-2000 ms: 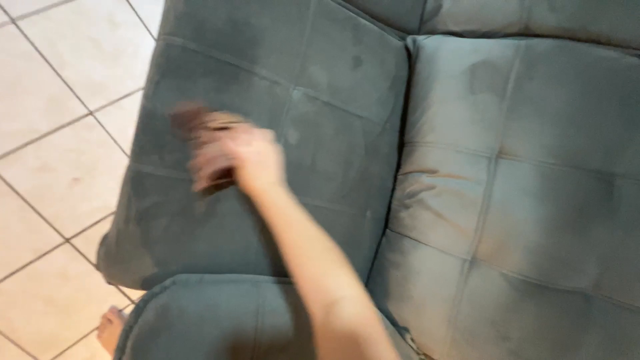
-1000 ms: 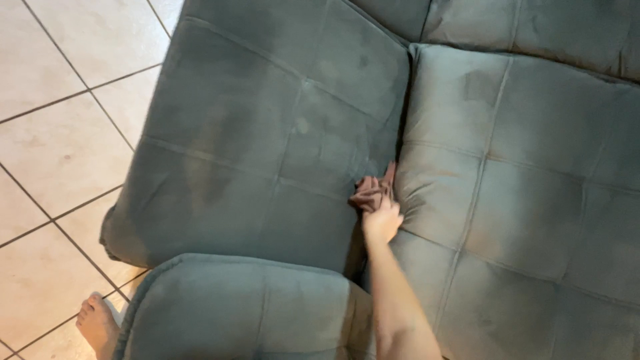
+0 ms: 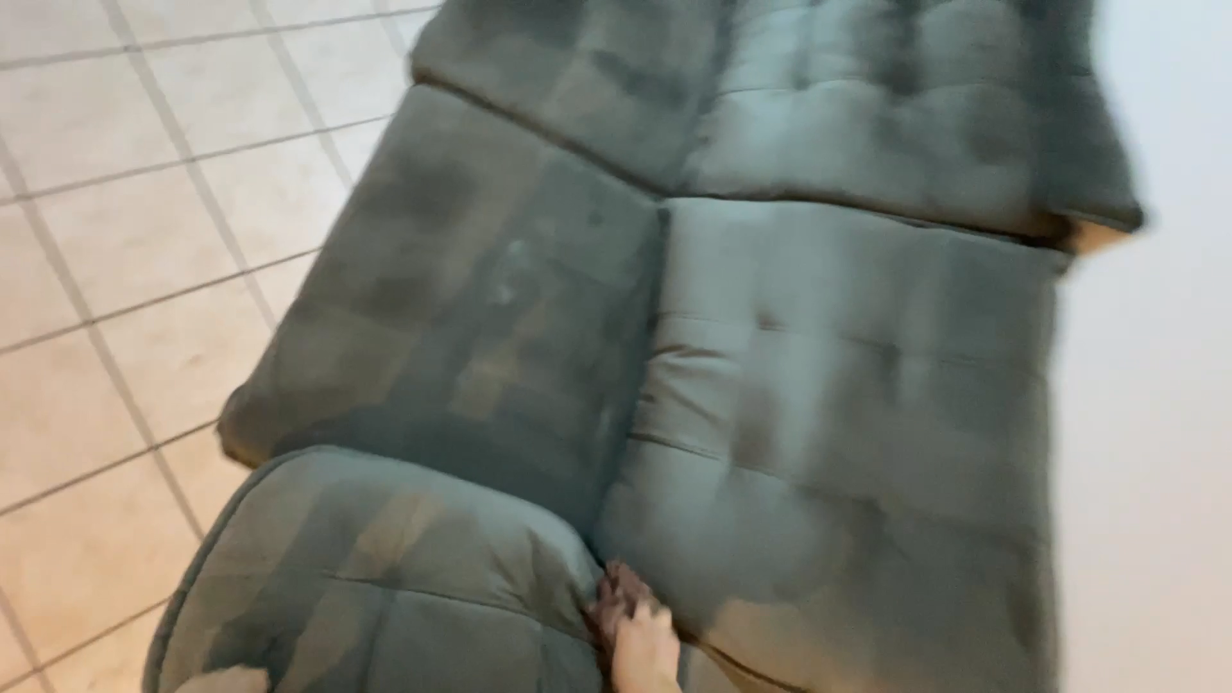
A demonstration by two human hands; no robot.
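Note:
A gray-green velvety sofa with stitched squares fills the middle, its seat cushion [image 3: 462, 289] on the left and its back cushion [image 3: 857, 385] on the right. At the bottom, my right hand [image 3: 647, 647] grips a crumpled brown cloth [image 3: 621, 597], pressed into the gap between the armrest [image 3: 452, 549] and the back cushion. Part of my left hand [image 3: 226, 680] shows at the lower left edge, over the armrest; its fingers are too cut off and blurred to read. Darker and lighter patches mark the seat and armrest fabric.
Light floor tiles [image 3: 106, 241] with dark joints lie along the left of the sofa. Another seat section [image 3: 577, 58] and another back section [image 3: 885, 106] continue at the top. A pale wall [image 3: 1145, 433] stands on the right.
My right hand, with the cloth, has gone from the seat to the seat-back crease, then down to the gap by the armrest. The view has shifted to show more sofa and the wall.

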